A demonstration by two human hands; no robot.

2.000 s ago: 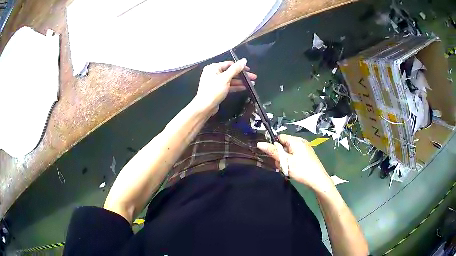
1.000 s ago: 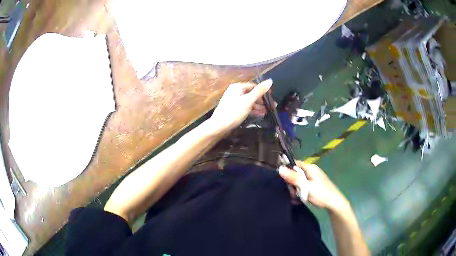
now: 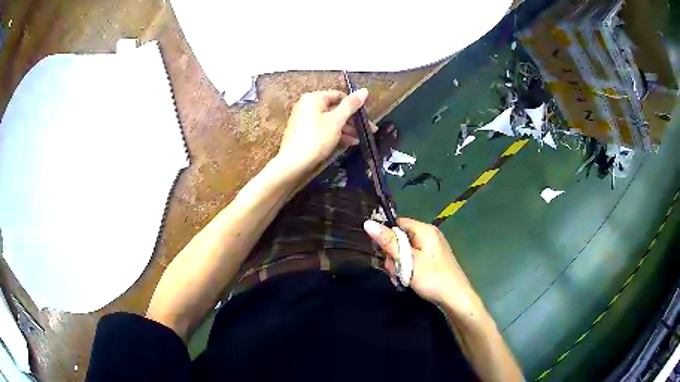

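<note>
The long dark shears [image 3: 374, 164] lie between my two hands, their tip at the lower edge of a large white stack [image 3: 328, 37] on the brown table. My right hand [image 3: 421, 257] is closed around the white-wrapped handles. My left hand [image 3: 324, 127] holds the blades near the tip between thumb and fingers. The blades look closed or nearly so. A small grey-white flap [image 3: 246, 91] hangs off the stack's lower left corner. A second white stack [image 3: 89, 175] with a dark toothed right edge lies on the left.
The worn brown table [image 3: 216, 142] has its edge running diagonally below the large stack. A taped brown carton [image 3: 589, 82] stands on the green floor [image 3: 492, 246] at upper right. White and dark scraps [image 3: 501, 121] lie beside it, near yellow-and-black tape [image 3: 481, 179].
Compared with one second ago, the hands and shears sit further left and the shear tip is higher, touching the stack's edge. The view has shifted; the left stack looks larger.
</note>
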